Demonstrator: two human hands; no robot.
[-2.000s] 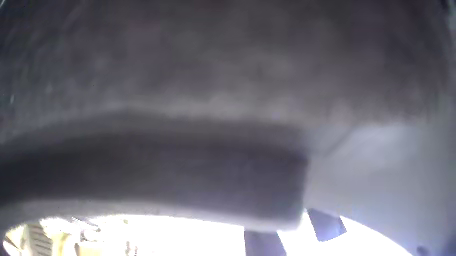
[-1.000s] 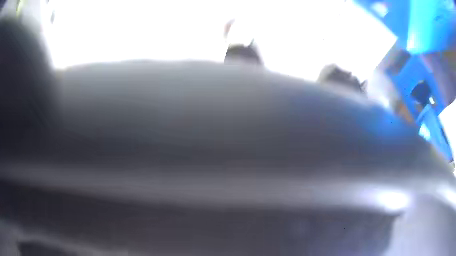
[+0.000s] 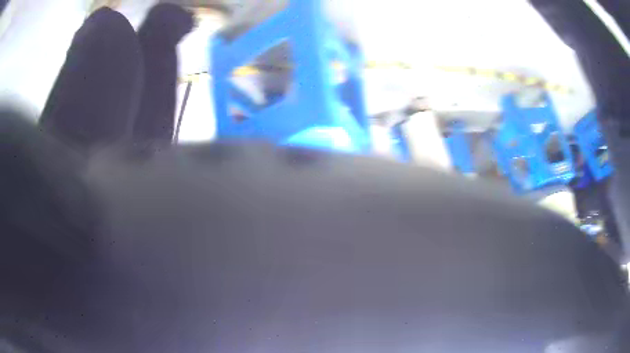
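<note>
A large blurred grey cloth or cover (image 3: 331, 255) fills the lower half of the view, very close to the camera. Behind its upper edge stands a blue plastic stool (image 3: 276, 83) with an opening in its side, its lower part hidden by the grey surface. Neither of my hands can be made out. Whether a hand is behind or under the grey surface cannot be told.
More blue plastic stools (image 3: 535, 145) are at the right. Dark trouser legs (image 3: 100, 79) show at the upper left; whose they are cannot be told. A yellowish floor line (image 3: 470, 70) crosses behind the stools. A dark blurred shape runs down the right edge.
The view has shifted. The grey surface now covers the lower part, and the blue stools, dark legs and floor line have come into view. The overexposed white area has shrunk.
</note>
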